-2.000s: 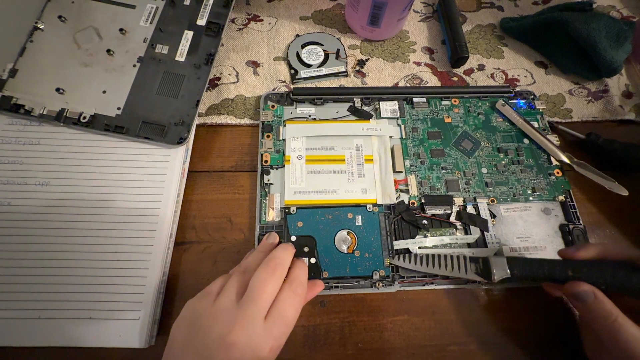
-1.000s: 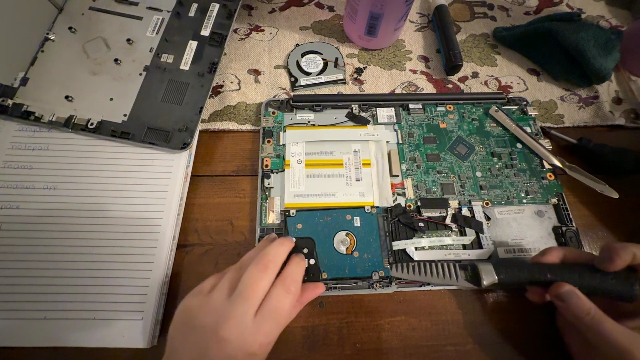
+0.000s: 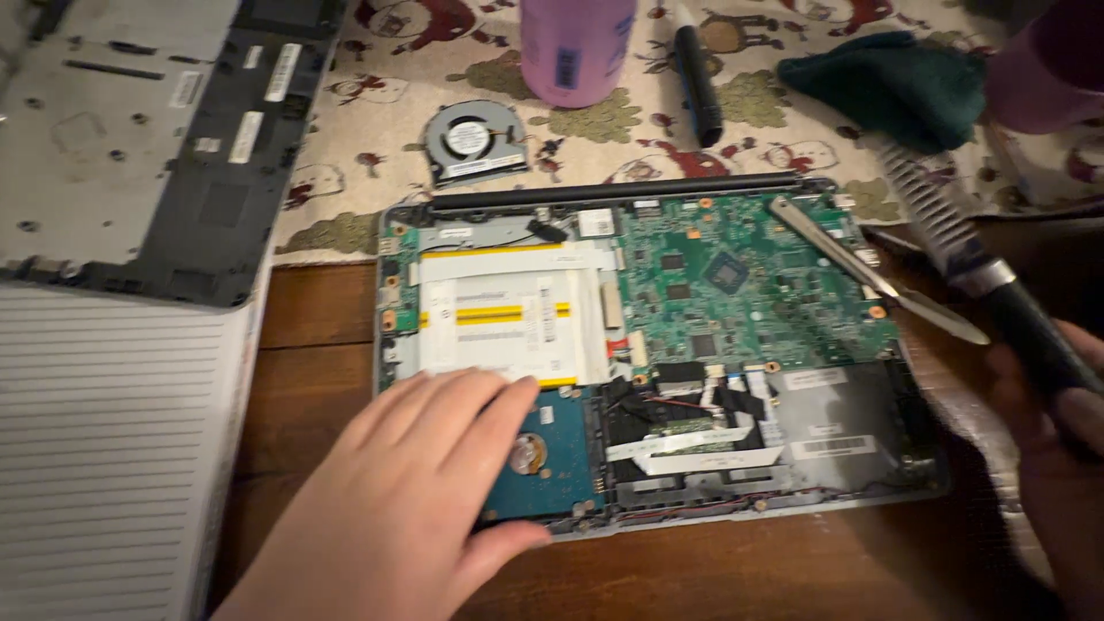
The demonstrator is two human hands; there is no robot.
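Note:
An opened laptop base (image 3: 690, 517) lies on the wooden table. My left hand (image 3: 423, 466) rests over its lower left part, fingers spread across the hard drive (image 3: 561, 466) and reaching the lower edge of the battery (image 3: 504, 336); whether it grips anything is hidden. At the right, my right hand (image 3: 1035, 431) holds a knife with a slotted, serrated-looking blade (image 3: 940, 207) by its black handle, the blade tilted up and away from the laptop. A slim metal tool (image 3: 828, 246) lies across the green circuit board (image 3: 724, 285) and past the laptop's right edge.
Behind the laptop, a cooling fan (image 3: 474, 142), a purple bottle (image 3: 576, 52), a black marker-like object (image 3: 697, 86) and a dark green cloth (image 3: 888, 86) are on the patterned tablecloth. At left, a laptop cover part (image 3: 216, 172) overlaps a lined notebook (image 3: 95, 448).
My right hand has lifted the knife from beside the hard drive and swung it to the right. My left hand has moved up over the drive, toward the battery. The view has shifted closer.

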